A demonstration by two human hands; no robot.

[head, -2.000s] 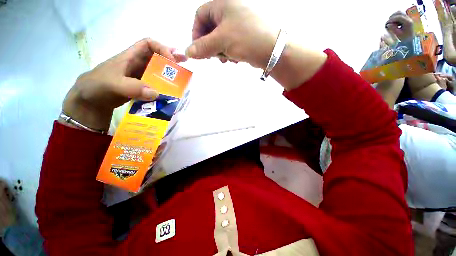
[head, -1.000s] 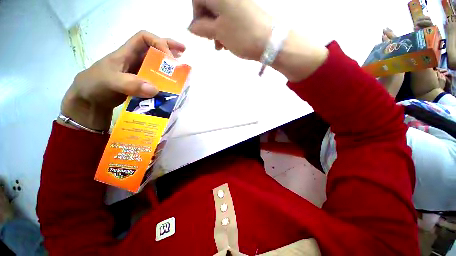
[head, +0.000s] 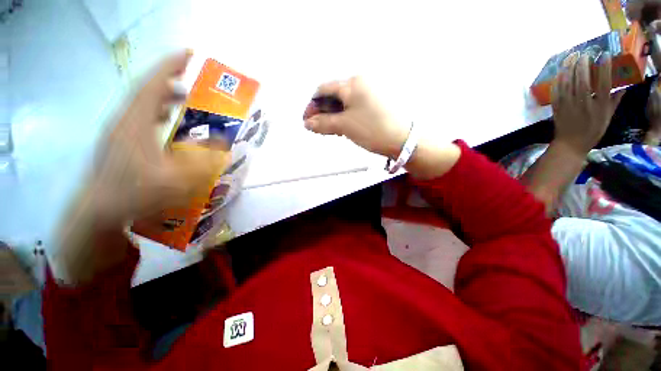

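A printed carton (head: pixel 223 94) with an orange narrow side, a QR code and a dark photo band stands tilted at the left on the white table. My left hand (head: pixel 145 159) is motion-blurred and lies across the carton's left side and lower part. Whether it grips the carton is unclear. My right hand (head: pixel 326 109) is over the table to the right of the carton, its fingers curled round a dark spot that may be a small black tool or shadow. It does not touch the carton.
The white table (head: pixel 304 210) has its front edge running up to the right, with a thin line near it. At the upper right, another person's hand (head: pixel 583 94) is on a similar orange and grey carton (head: pixel 543 90). A person in pale clothing sits at the right.
My right hand has come down from the top edge. My left hand has shifted over the carton and blurred. The carton has moved slightly up. The neighbour's hand now covers the front of their carton.
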